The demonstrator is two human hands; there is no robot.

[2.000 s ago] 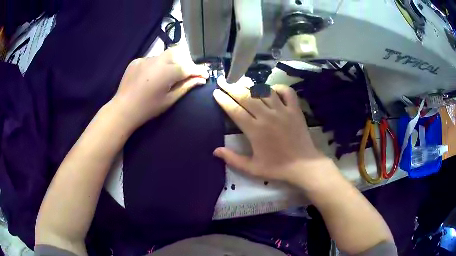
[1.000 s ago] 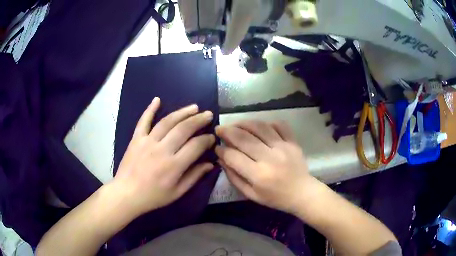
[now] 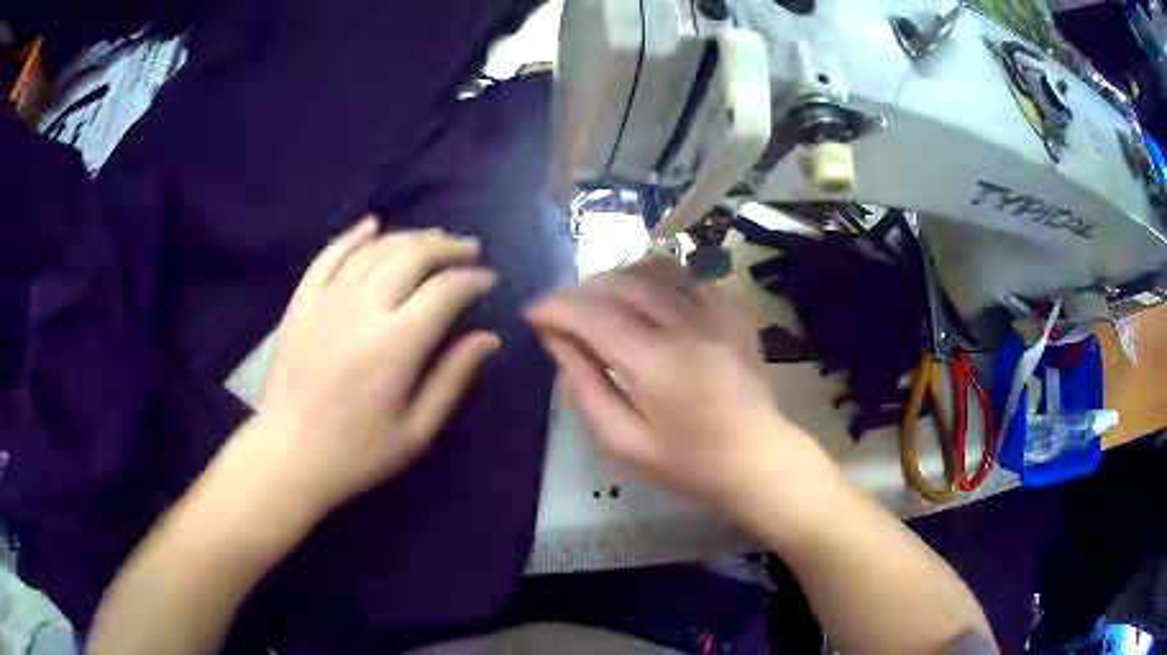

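Observation:
A dark purple garment panel [image 3: 442,512] lies over the white machine bed and runs up and left past the machine head. My left hand [image 3: 365,346] rests on the panel with its fingers spread. My right hand [image 3: 666,371] is blurred; its fingertips are at the panel's right edge, just below the presser foot area. Whether they pinch the edge I cannot tell. The white sewing machine [image 3: 1024,179] stands above. Its lamp lights shiny metal under the head, and the needle cannot be made out.
Dark fabric strips [image 3: 864,314] lie right of the needle area. Scissors [image 3: 943,422] with orange-yellow and red handles lie beside a blue tray [image 3: 1060,463] holding a clear bottle [image 3: 1065,435]. More dark cloth [image 3: 77,346] drapes at the left.
The panel now extends up and left beyond the foot, where its straight top edge lay before. My left hand has moved left, off the right edge. The view has shifted, showing more machine head.

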